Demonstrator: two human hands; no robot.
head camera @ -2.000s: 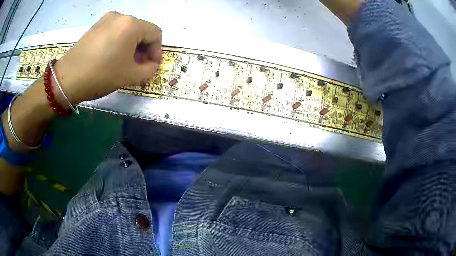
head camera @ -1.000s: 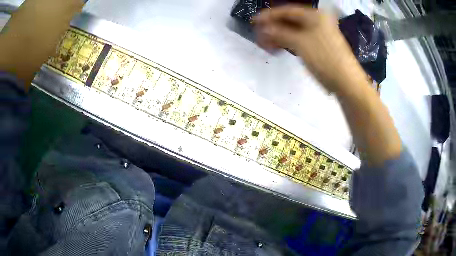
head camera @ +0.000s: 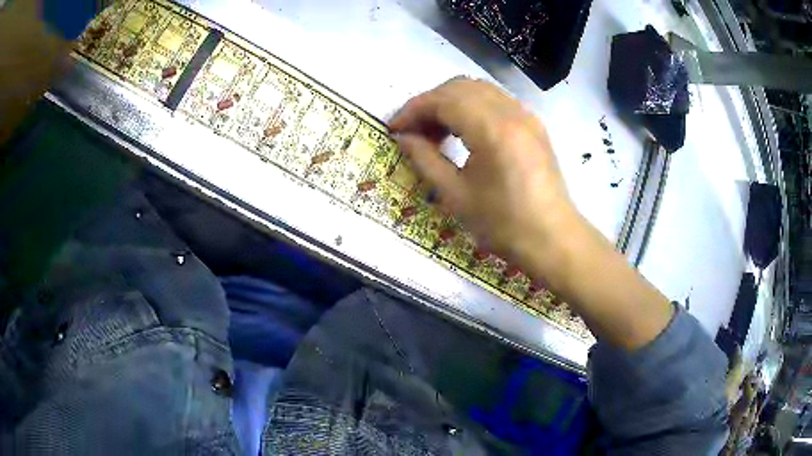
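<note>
The PCB panel [head camera: 294, 102] runs diagonally from upper left to lower right, with reddish-brown components [head camera: 320, 158] in a row, one on each small board. A dark strip [head camera: 194, 69] crosses it at the left. My right hand [head camera: 398, 132] is over the panel's far edge, thumb and index finger nearly together, with a tiny black component at the tips, partly hidden. The hand and forearm cover part of the panel's right half. My left hand is out of the picture; only the dark, blurred wrist with a blue strap [head camera: 71, 13] shows at the upper left edge.
A black component bin [head camera: 556, 44] stands at the top on the white worktop. A second black bin with a clear bag [head camera: 645, 80] is farther right. Loose dark components [head camera: 607, 142] lie below it. The silver conveyor rail [head camera: 294, 214] runs along the near side.
My right hand has moved from the component bin down and left to the panel, and its fingertips have come together. The view has shifted, and my left forearm shows less at the upper left.
</note>
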